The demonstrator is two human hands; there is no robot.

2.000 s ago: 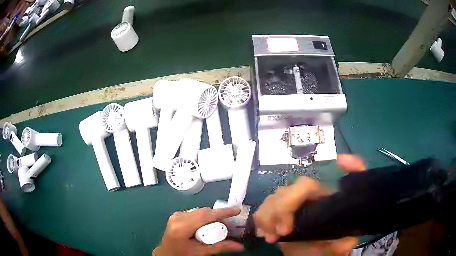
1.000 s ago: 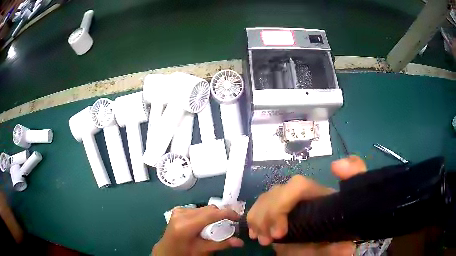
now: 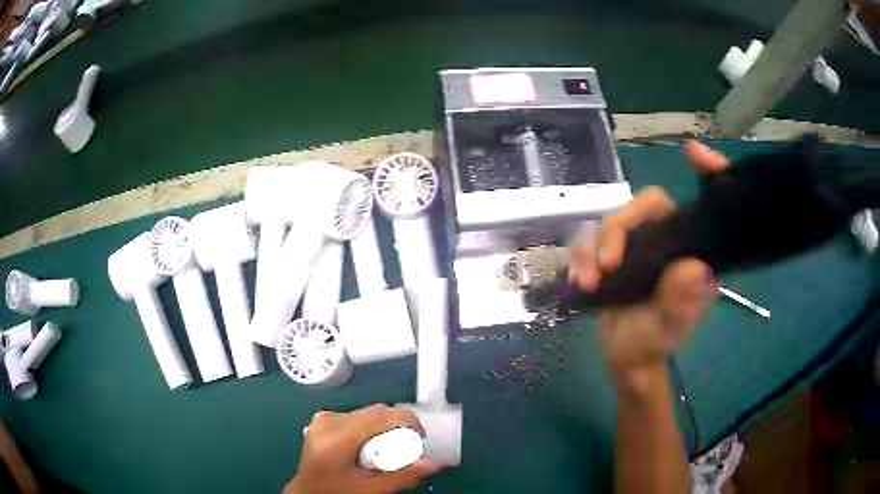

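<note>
My left hand (image 3: pixel 355 451) is closed around the handle of a white handheld fan (image 3: pixel 442 434) at the bottom centre; the handle's end faces up and the drum head points right. My right hand (image 3: pixel 642 280) grips a black electric screwdriver (image 3: pixel 733 217), somewhat blurred, with its tip end at the pick-up block (image 3: pixel 536 265) on the front of the screw feeder (image 3: pixel 540 205). The tip itself is too blurred to see. Small dark screws (image 3: pixel 531 367) lie spilled in front of the feeder.
Several white fans (image 3: pixel 289 260) lie in a row left of the feeder. More fans (image 3: pixel 41 293) lie at the far left. A fan (image 3: pixel 75 123) lies on the dark green conveyor (image 3: pixel 241 77). Tweezers (image 3: pixel 743 301) lie at the right. A post (image 3: pixel 786 68) stands at the back right.
My right hand has moved the screwdriver up from the held fan to the feeder's front. The fan on the conveyor has moved left. The whole view has shifted somewhat.
</note>
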